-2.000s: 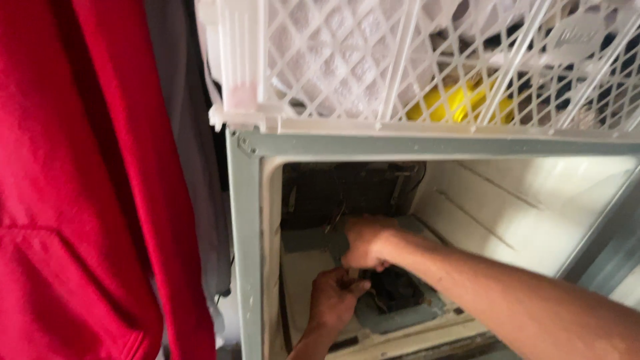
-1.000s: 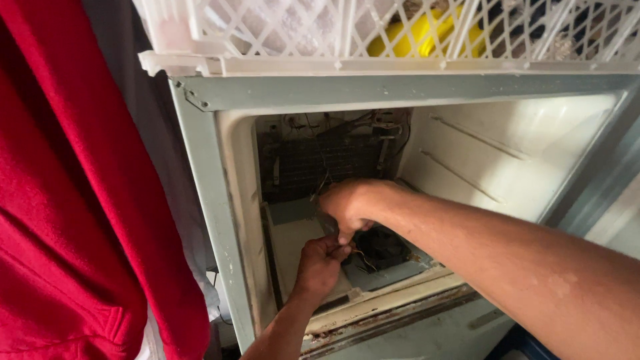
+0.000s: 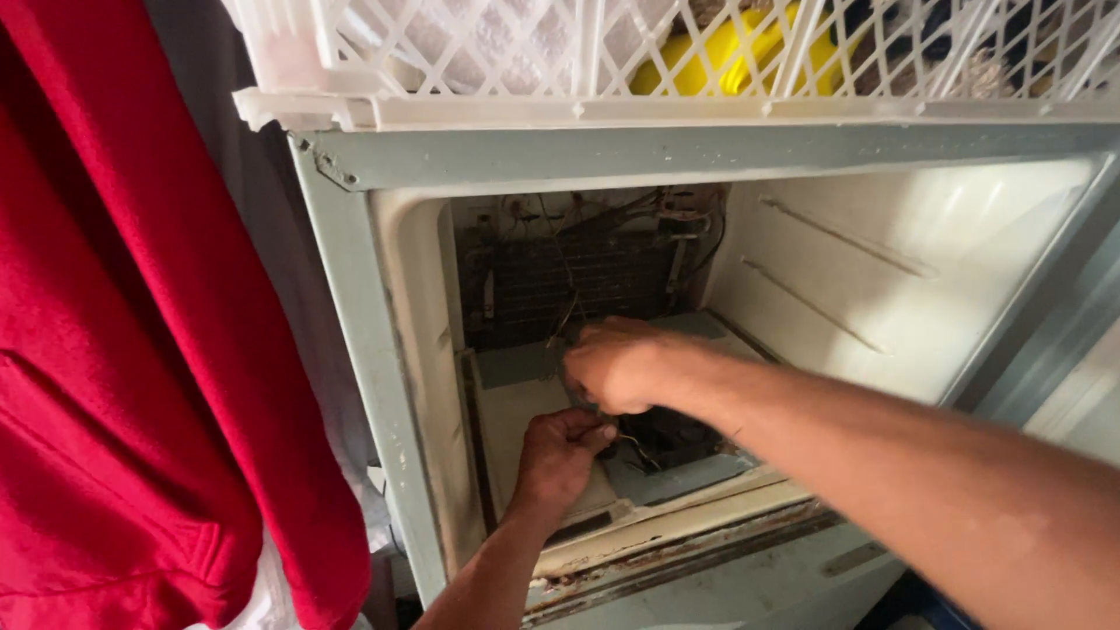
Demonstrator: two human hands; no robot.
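Both my hands are inside an open refrigerator compartment (image 3: 831,254). My left hand (image 3: 560,455) pinches a thin wire (image 3: 639,448) between thumb and fingers, low near the compartment's front. Just above and to the right, my right hand (image 3: 612,367) is curled; what its fingers grip is hidden. Thin wires (image 3: 573,302) run down from the back wall to behind my right hand. Under my hands lies a grey and white panel (image 3: 665,481) with a dark round part (image 3: 669,433), perhaps a fan, partly covered by my right forearm. A dark finned evaporator coil (image 3: 586,276) stands at the back.
A white lattice plastic crate (image 3: 577,109) with a yellow item (image 3: 744,57) and other things sits on top of the refrigerator. A red garment (image 3: 175,350) hangs close on the left. The compartment's front lip (image 3: 682,542) is rusty. Another grey panel edge (image 3: 1050,324) stands at the right.
Both hands stay close together over the panel, with small shifts of the fingers. The view has moved somewhat.
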